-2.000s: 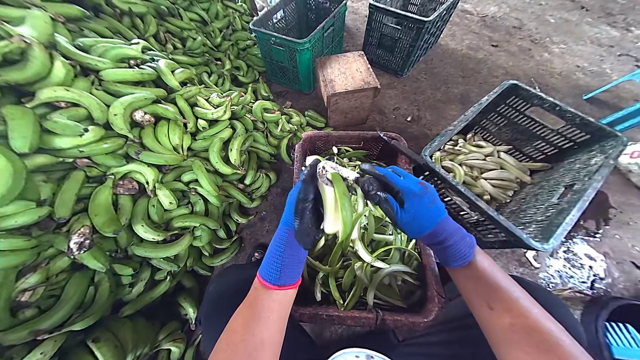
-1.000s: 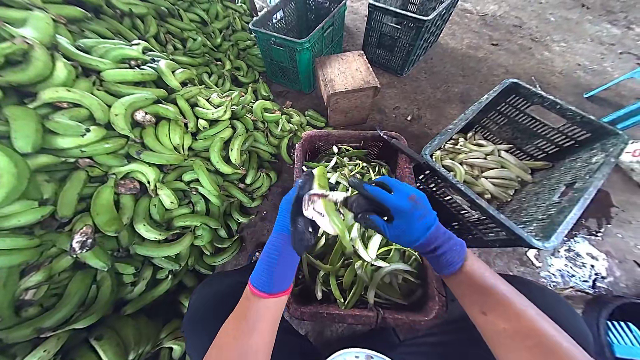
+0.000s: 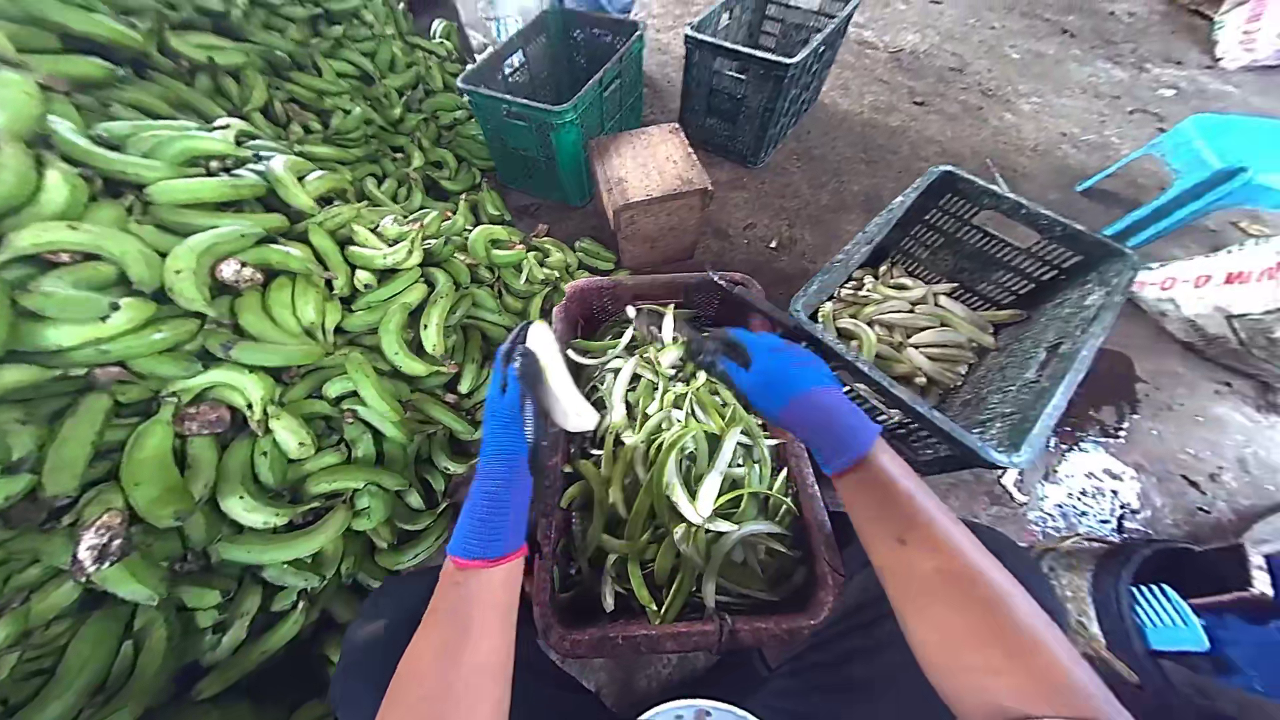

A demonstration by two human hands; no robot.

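Note:
Both my hands wear blue knit gloves with dark coated palms and fingers. My left hand (image 3: 512, 430) is closed around a pale peeled plantain (image 3: 560, 380) at the left rim of a dark red plastic crate (image 3: 690, 632). Green and whitish peels (image 3: 690, 460) heap up inside that crate. My right hand (image 3: 775, 375) is over the crate's upper right part, its dark fingertips near the peels; whether it holds anything cannot be made out. To the right, a tilted black crate (image 3: 1050, 385) holds peeled plantains (image 3: 910, 325).
A large pile of green plantains (image 3: 250, 350) spreads over the left side. Ahead stand a wooden block (image 3: 655, 195), a green crate (image 3: 555, 110) and another dark crate (image 3: 760, 85). A blue plastic chair (image 3: 1200, 180), printed sacks (image 3: 1215, 300) and a dark container with a blue comb-like piece (image 3: 1168, 618) are on the right.
My hands, earlier close together around a partly peeled plantain, have moved apart. The plantain in my left hand now shows bare pale flesh.

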